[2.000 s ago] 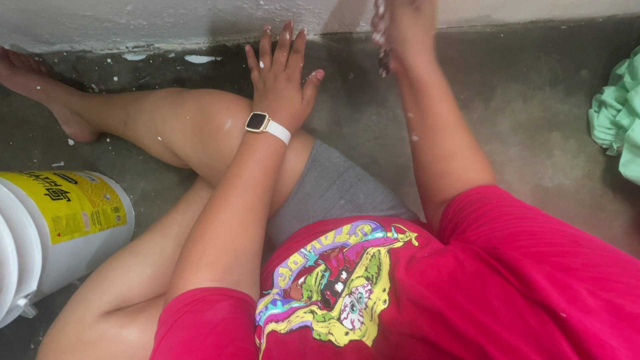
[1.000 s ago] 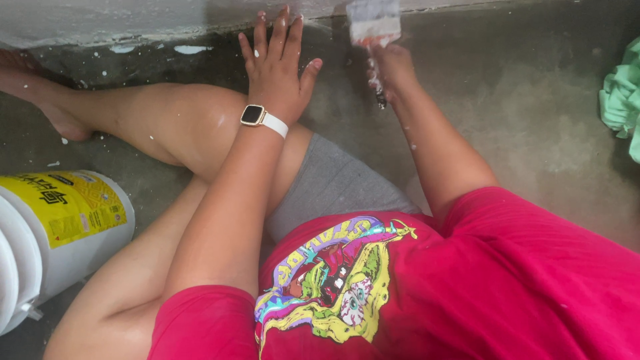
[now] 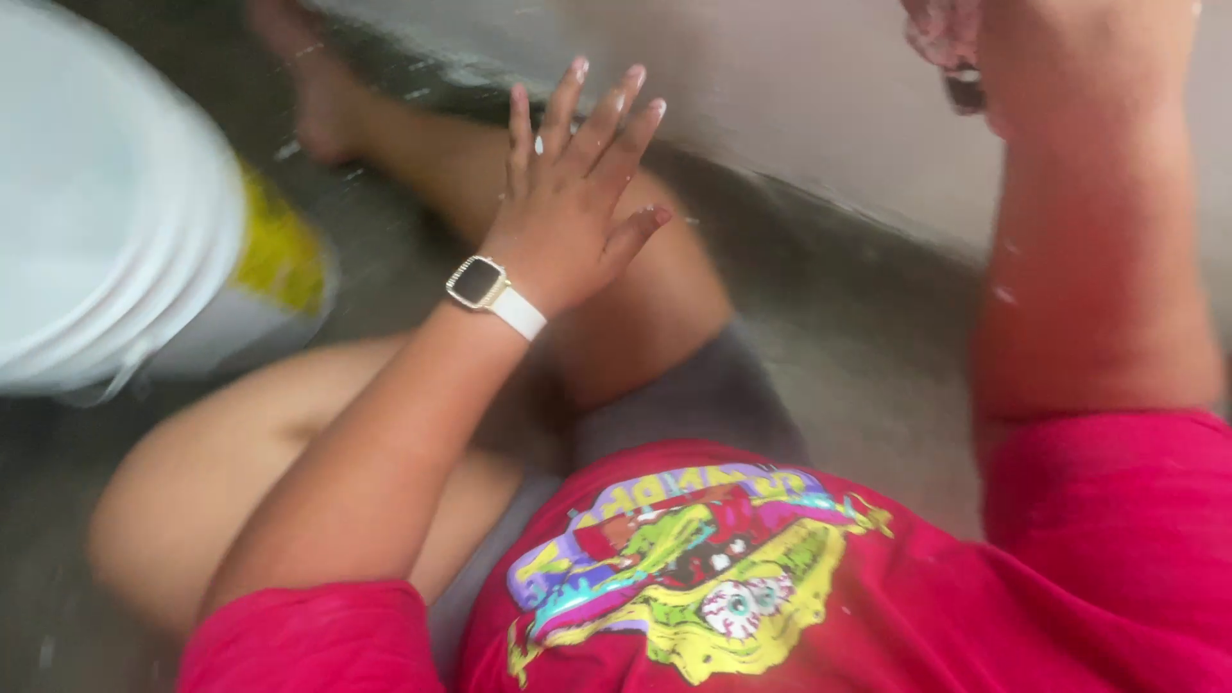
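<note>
My left hand [image 3: 577, 197], a white-strapped watch on its wrist and white specks on its fingertips, rests with spread fingers over my bent knee and holds nothing. At the upper right, by the wall, my right hand [image 3: 1068, 58] is closed around the handle of a paintbrush [image 3: 964, 89]. Only the dark handle end and a smeared part show; the bristles are out of view. The picture is blurred there.
A white plastic bucket [image 3: 183, 221] with a yellow label stands on the left beside my legs. A pale wall [image 3: 818, 106] meets the dark, paint-spotted floor [image 3: 866, 318] ahead. My bare foot lies near the wall's base.
My right hand has risen with the paintbrush, whose bristles showed one second ago and are now out of view. My left hand stays spread over the knee. The view has swung toward the bucket.
</note>
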